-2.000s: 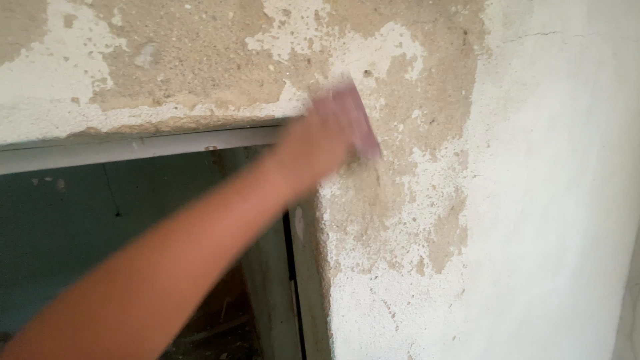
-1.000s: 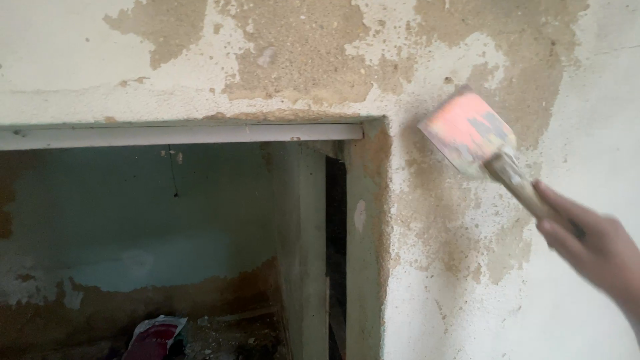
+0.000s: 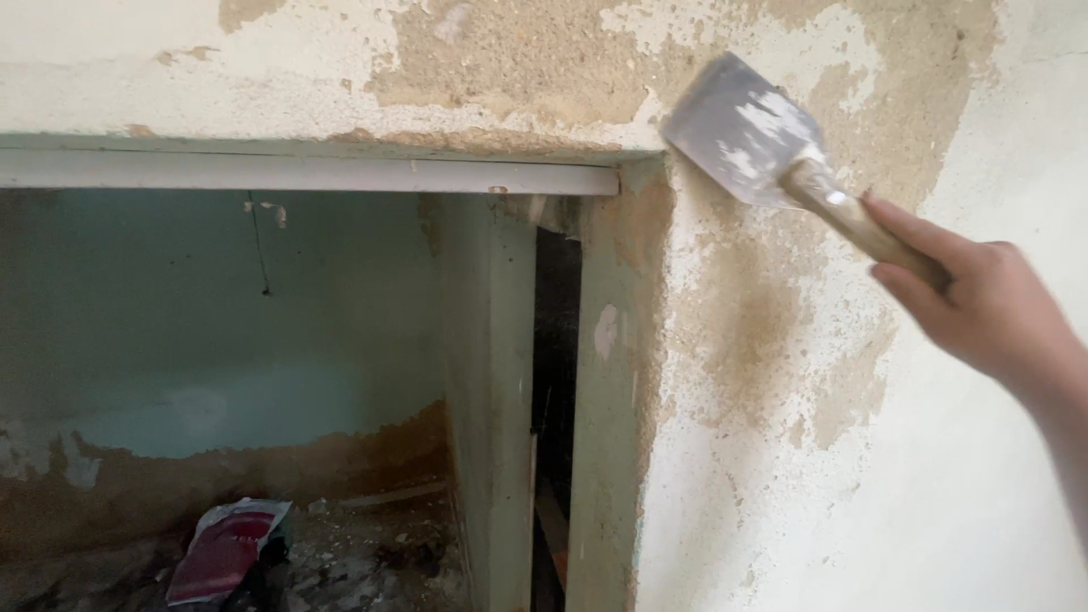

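Observation:
My right hand (image 3: 986, 297) comes in from the right edge and is closed around the wooden handle of a wide scraper (image 3: 744, 132). The scraper tilts up and to the left. Its broad grey metal blade, smeared with white, is at the wall by the upper right corner of the opening; whether it touches the wall cannot be told. Behind it, the plaster wall (image 3: 739, 340) has flaking white paint and bare tan patches. My left hand is out of view.
Left of the hand is a recessed opening with a white strip (image 3: 306, 172) along its top and a green side jamb (image 3: 608, 408). Inside, a red and white bag (image 3: 225, 552) lies among debris, and a thin cord (image 3: 258, 246) hangs.
Two seconds ago an arm from the lower left held a blurred purplish thing at the wall; it is gone. Since one second ago, the scraper has moved left toward the opening's corner.

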